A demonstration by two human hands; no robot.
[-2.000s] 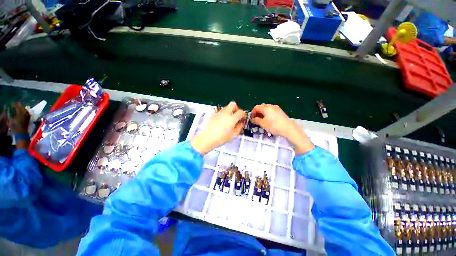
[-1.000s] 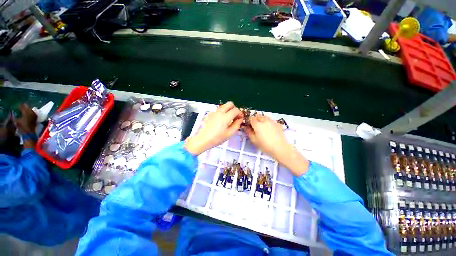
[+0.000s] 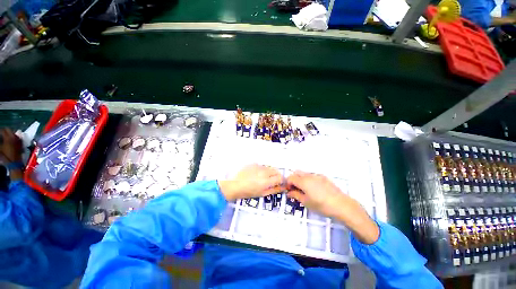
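My left hand (image 3: 256,182) and my right hand (image 3: 317,193) meet fingertip to fingertip over the middle of the white compartment tray (image 3: 232,221). Their fingers are pinched together, and whatever may be between them is too small to make out. Flex circuit modules (image 3: 272,202) lie just under and below my fingers, partly hidden by them. More amber-and-dark modules (image 3: 271,127) are clustered along the tray's far edge, with one small dark piece (image 3: 312,128) lying apart at their right.
A blister tray of round modules (image 3: 153,145) and a red basket (image 3: 100,121) with silvery bags lie left. Stacked blister trays of flex modules (image 3: 421,195) stand right. Single parts lie on the green belt (image 3: 271,73). Another person's hand (image 3: 10,148) is at far left.
Both my hands have moved from the tray's far edge down towards me, to its middle. The module cluster at the far edge is now uncovered. The view has shifted slightly.
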